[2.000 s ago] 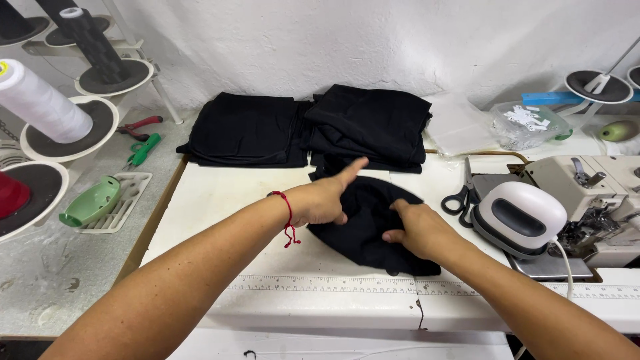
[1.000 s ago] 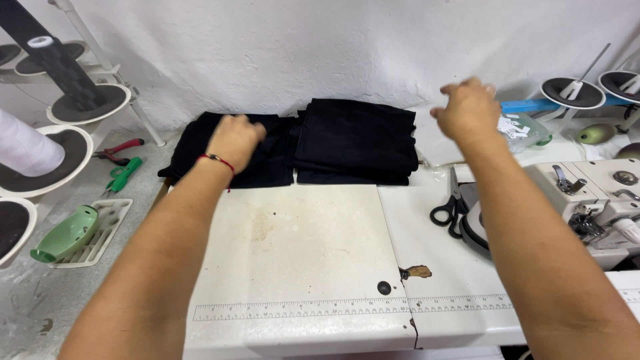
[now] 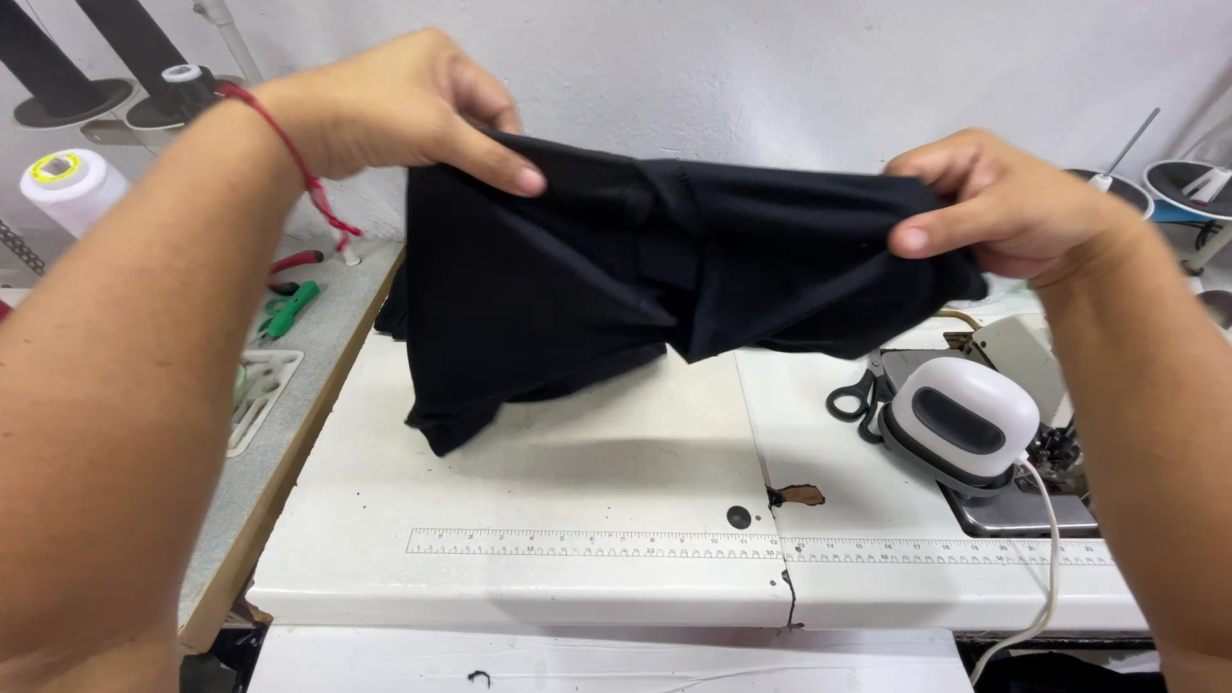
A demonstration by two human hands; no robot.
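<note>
A piece of black fabric [image 3: 616, 250] hangs stretched between both hands, raised above the white sewing table [image 3: 577, 472]. My left hand [image 3: 433, 125], with a red cord bracelet at the wrist, pinches its upper left edge between thumb and fingers. At the upper right end, my right hand [image 3: 982, 207] grips the cloth the same way. The fabric's lower left corner droops over the tabletop. Behind it, most of the black cloth at the back is hidden; only a bit shows at the left.
To the right stand a white mini heat press [image 3: 962, 423], black-handled scissors [image 3: 866, 395] and part of a sewing machine [image 3: 1030, 366]. A printed ruler [image 3: 597, 544] runs along the front. Green thread snips [image 3: 289, 310] and a white thread cone [image 3: 75, 188] are at the left.
One second ago both hands were apart above the back of the table, the left by the left black stack. Now they hold a black piece up between them, nearer to me.
</note>
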